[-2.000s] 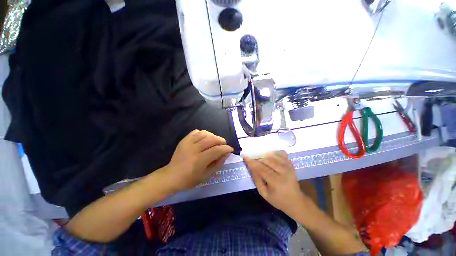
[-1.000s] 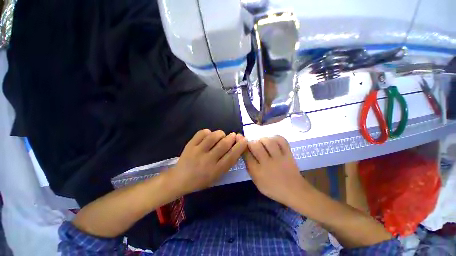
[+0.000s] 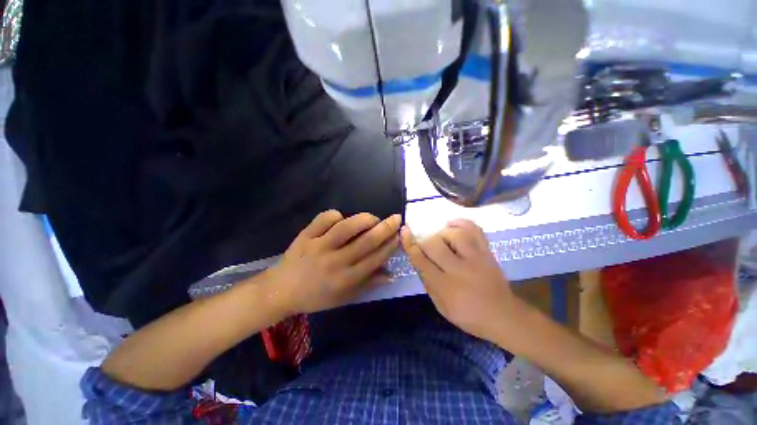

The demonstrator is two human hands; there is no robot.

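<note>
A large black fabric panel point(image 3: 191, 158) covers the left of the table and runs under the sewing machine head point(image 3: 390, 50). Its right edge lies just left of a dark line on the white bed, below the presser foot point(image 3: 404, 137). My left hand point(image 3: 336, 257) rests on the front of the fabric, fingertips pinching its right edge near the table front. My right hand point(image 3: 456, 270) meets it there, thumb and index finger at the same edge corner. The fingertips nearly touch. A shiny curved metal part point(image 3: 506, 124) hides part of the bed right of the needle.
Scissors with red and green handles point(image 3: 656, 191) lie right on the white table, with small snips point(image 3: 732, 164) beyond. A ruler strip point(image 3: 564, 241) runs along the front edge. A red plastic bag point(image 3: 672, 311) is below right, a red basket point(image 3: 288, 339) below left.
The view has shifted closer to the machine head, and the curved metal part looks larger. Both hands stay at the fabric edge. The right hand's white patch beneath its fingers seen earliest no longer shows.
</note>
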